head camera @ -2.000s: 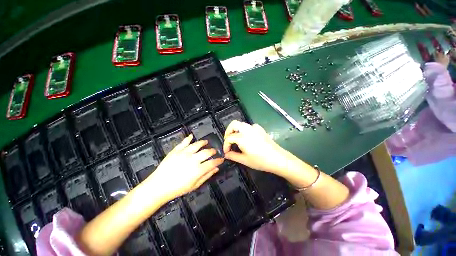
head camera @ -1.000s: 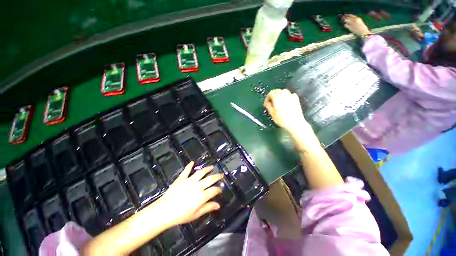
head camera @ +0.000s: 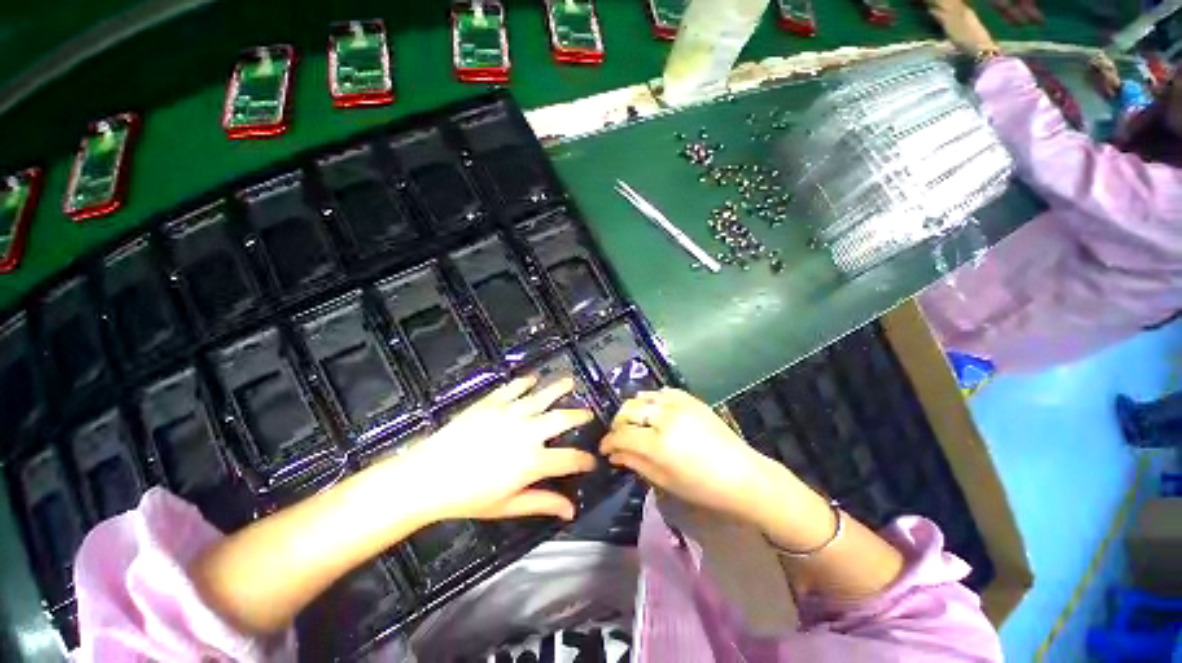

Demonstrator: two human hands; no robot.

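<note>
The black blister tray lies tilted across the bench, with phone housings in its pockets. My left hand lies palm down over the near right part of the tray, fingers apart. My right hand is just right of it, thumb and fingers pinched together over the tray's right edge. Whether a tiny part is between those fingertips cannot be seen. Small dark parts lie in a loose scatter on the green bench. White tweezers lie beside them.
Clear blister trays are stacked right of the small parts. Red-edged phone assemblies sit on the green belt behind. A taped post stands at the bench's back edge. A carton holds black trays at right. Another person's arm reaches to the belt.
My right hand has come back from the small parts to the tray beside my left hand. My left hand still rests on the tray. The camera view has shifted.
</note>
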